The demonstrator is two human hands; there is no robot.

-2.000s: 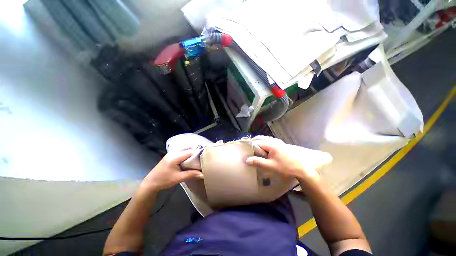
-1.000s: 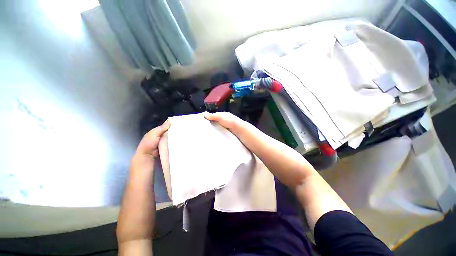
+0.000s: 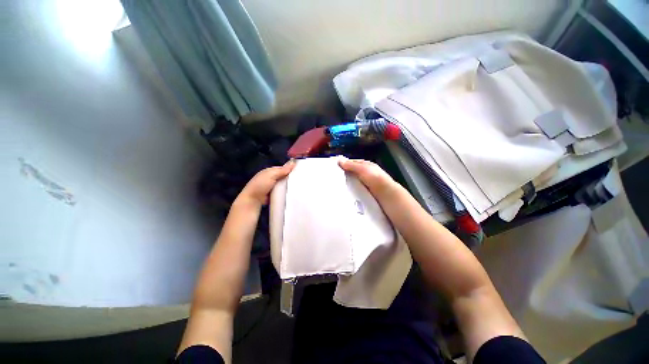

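An off-white cover panel (image 3: 317, 220) hangs folded between my two bare hands, in front of my dark apron. A narrower strip-like section faces me, with a sewn edge along its bottom. A thin pale strip hangs at its lower left. My left hand (image 3: 270, 181) grips the upper left edge. My right hand (image 3: 364, 173) grips the upper right edge, fingertips at the top. The fingers behind the panel are hidden. A small greyish mark shows on the panel near my right hand.
An upper stack of white panels (image 3: 462, 135) with grey patches lies at the right on a rack with red and blue fittings (image 3: 344, 131). Lower panels (image 3: 548, 270) lie below it. A large pale surface (image 3: 107, 178) fills the left. A grey-green curtain (image 3: 203, 57) hangs behind.
The panel was low over my lap, beige side showing; it is now raised with the off-white side showing. Since one second ago it has shifted right and hangs straighter, and my left hand has moved right.
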